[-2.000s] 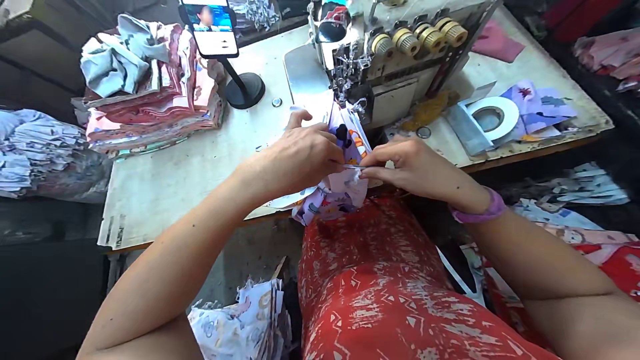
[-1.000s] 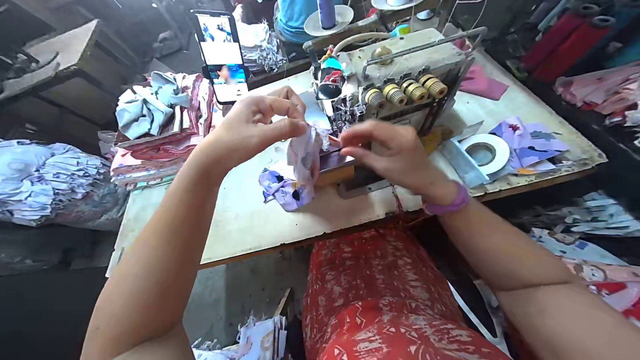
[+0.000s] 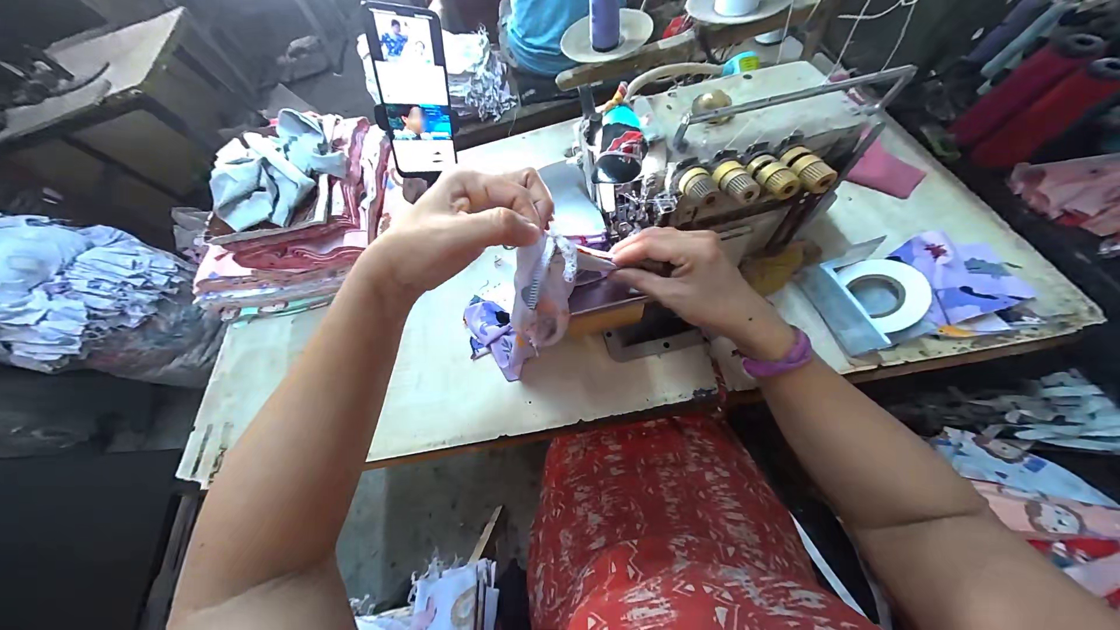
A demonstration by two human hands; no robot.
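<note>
My left hand (image 3: pixel 477 214) pinches the upper edge of a small purple printed fabric piece (image 3: pixel 544 297), which hangs below the fingertips with a stitched edge showing. On its right side, my right hand (image 3: pixel 687 276) grips a corner of the same piece between thumb and fingers. Another purple part (image 3: pixel 494 337) rests on the table just left of it; whether the two are joined I cannot tell. Directly behind the hands stands an overlock sewing machine (image 3: pixel 744 131) with several tension knobs (image 3: pixel 759 175). The needle area is partly hidden by my right hand.
Stacked cut fabric (image 3: pixel 289 254) lies on the table's left, beside a phone (image 3: pixel 411 96) on a stand. A tape roll (image 3: pixel 884 299) in a tray and purple scraps (image 3: pixel 967 280) lie on the right. Thread spools (image 3: pixel 604 22) stand behind the machine. A fabric bundle (image 3: pixel 79 297) is at far left.
Both hands have moved up and away from the table's front edge with the purple fabric. One second ago my right hand was blurred beside the fabric; now it grips a corner. The view has tilted up.
</note>
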